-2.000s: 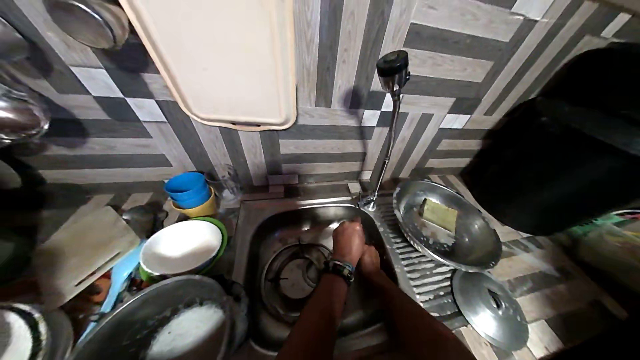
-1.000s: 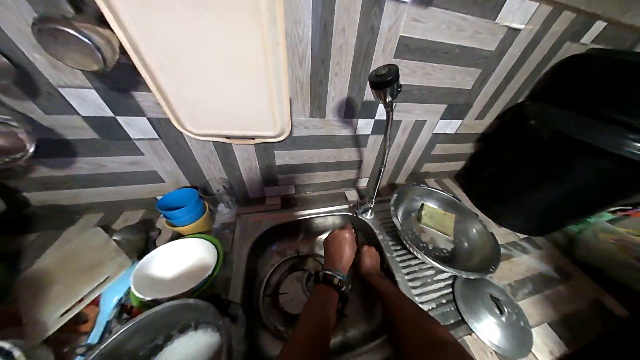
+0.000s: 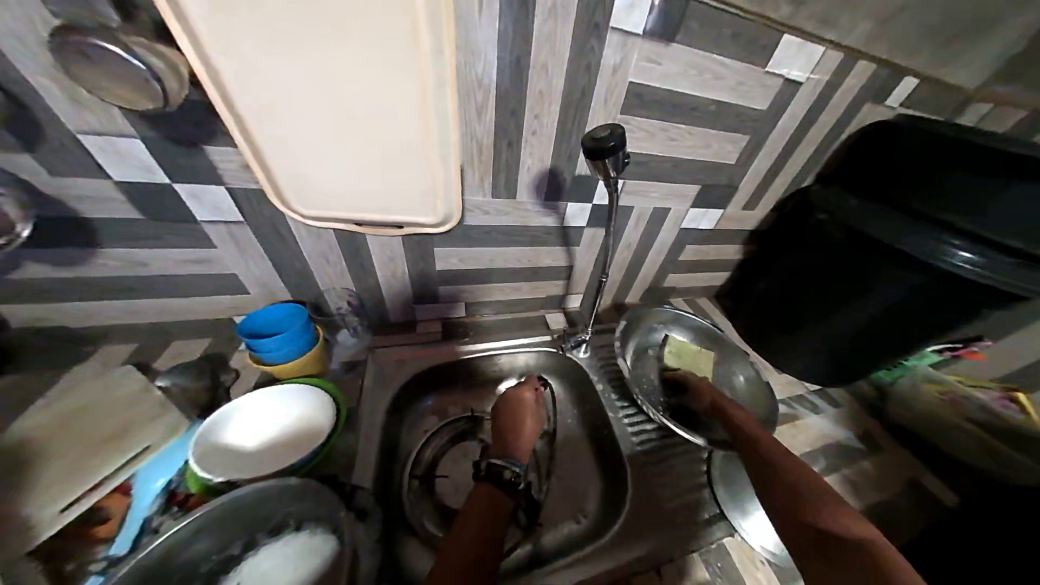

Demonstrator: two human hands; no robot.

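My left hand (image 3: 517, 414), with a watch and bands at the wrist, is over the stainless steel sink (image 3: 589, 520), its fingers closed on the edge of a dark round metal thing with a thin rim. Beneath it in the basin lies a round metal ring (image 3: 418, 479) with short prongs. My right hand (image 3: 691, 394) reaches into a metal basin (image 3: 743, 382) on the ribbed drainboard, its fingers beside a yellow-green sponge (image 3: 689, 357); whether it grips anything is hidden. The tall faucet (image 3: 603, 244) rises behind the sink.
Left of the sink stand white and green bowls (image 3: 264, 431), blue cups (image 3: 278, 333), a cutting board (image 3: 89, 447) and a large metal pot (image 3: 195, 528) with suds. A metal lid (image 3: 751, 500) lies at right below a big black container (image 3: 877, 252). A cream tray (image 3: 349, 106) hangs on the wall.
My right hand has moved right, out of the sink and into the metal basin beside the sponge. My left hand stays over the sink.
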